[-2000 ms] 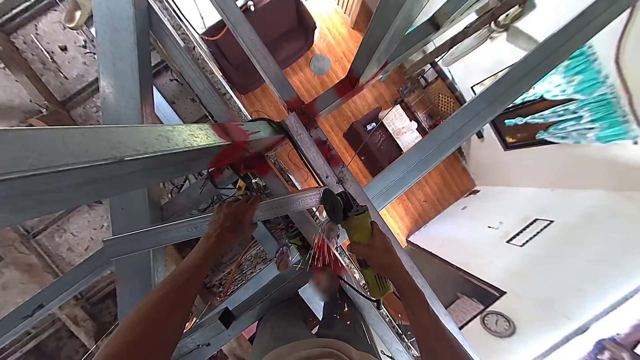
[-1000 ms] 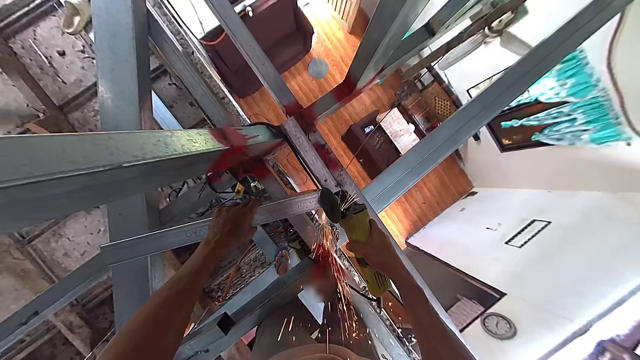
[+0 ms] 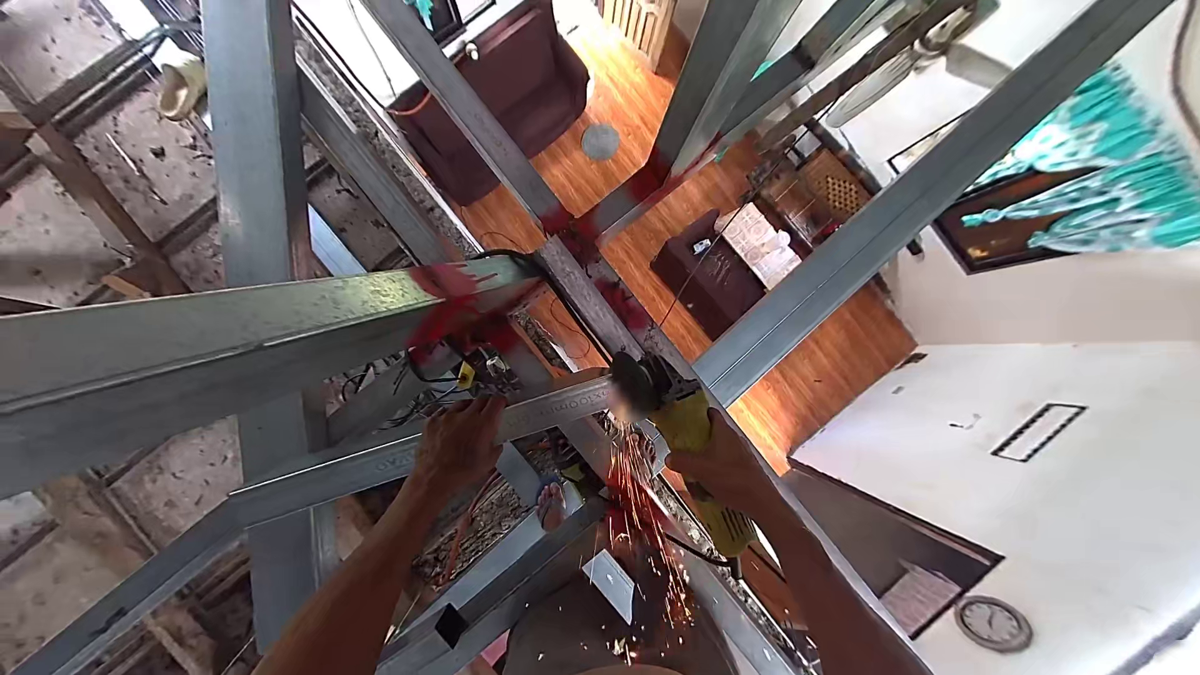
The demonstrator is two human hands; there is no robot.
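My right hand [image 3: 717, 459] is closed around the yellow body of an angle grinder [image 3: 689, 427]. Its dark disc touches the end of a galvanized steel channel [image 3: 562, 405], and orange sparks [image 3: 642, 525] stream down from the contact toward my lap. My left hand [image 3: 461, 436] grips the same channel to the left of the disc; its fingers wrap over the upper edge. A black power cord [image 3: 698, 553] trails from the grinder's lower end. The exact depth of the disc in the metal is hidden.
Steel beams with red-painted joints [image 3: 450, 305] cross around me. Far below lie a wooden floor [image 3: 619, 103], a dark sofa [image 3: 511, 89] and a cloth-topped table [image 3: 755, 244]. Loose wires [image 3: 483, 370] sit beyond my left hand. A foot in a flip-flop [image 3: 550, 504] shows below the channel.
The spark stream has grown from a small reddish spray to a long, bright orange one. Both hands stay in nearly the same places on the channel and grinder.
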